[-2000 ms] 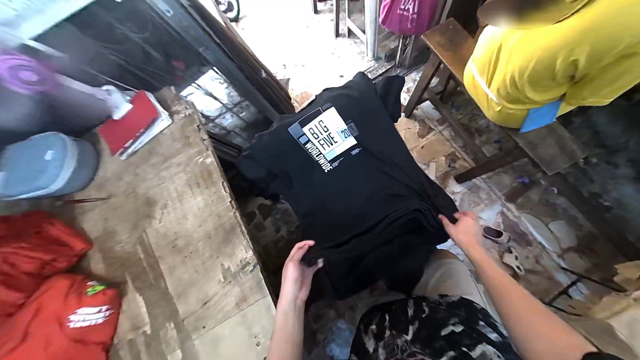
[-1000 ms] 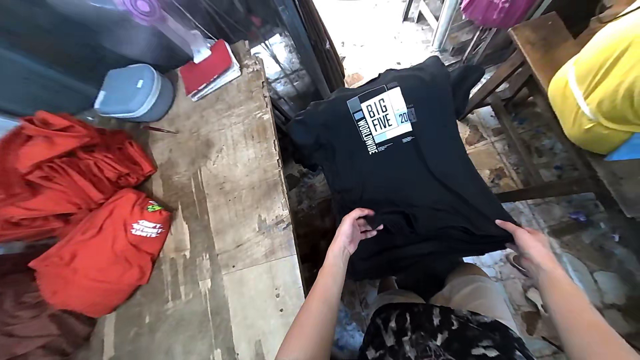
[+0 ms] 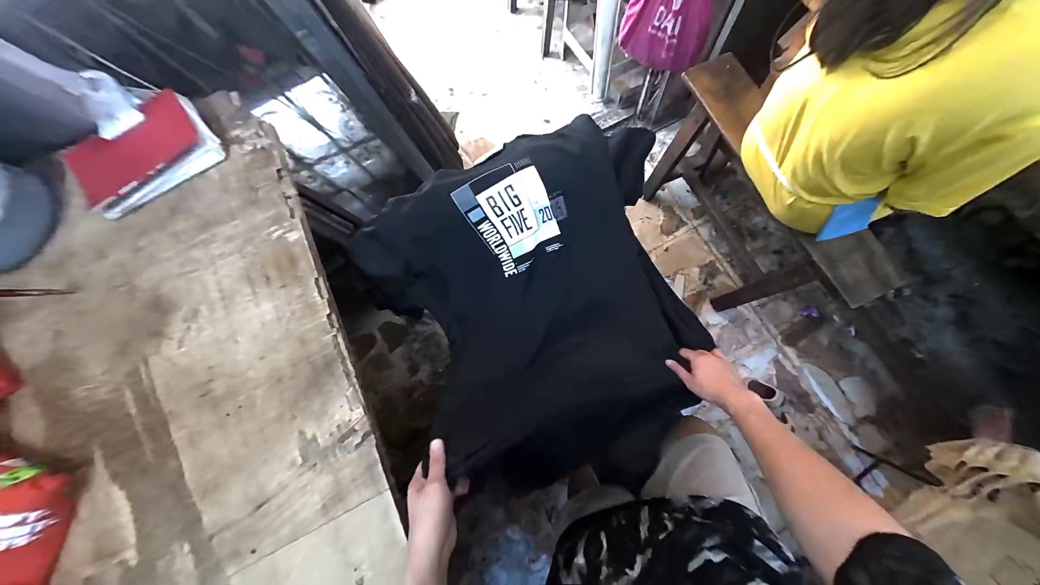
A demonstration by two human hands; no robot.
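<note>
A black printed T-shirt (image 3: 561,325) is spread out over my lap and beyond my knees, its collar end farthest from me and its chest print facing up. At its lower left corner, my left hand (image 3: 435,496) has the hem between thumb and fingers. The lower right corner is pinched in my right hand (image 3: 708,375). Both sleeves hang loose at the far end. What supports the middle of the shirt is hidden beneath it.
On my left is a worn plywood table (image 3: 236,366) with a red notebook (image 3: 134,150), a grey container (image 3: 24,215) and red garments (image 3: 36,520). A person in yellow (image 3: 894,122) sits on a wooden bench (image 3: 853,264) at right. A pink bag (image 3: 666,32) hangs beyond.
The shirt's lower part, bunched before, is now spread wider. My left hand has moved outward to the shirt's lower left corner. The view has swung right since one second ago.
</note>
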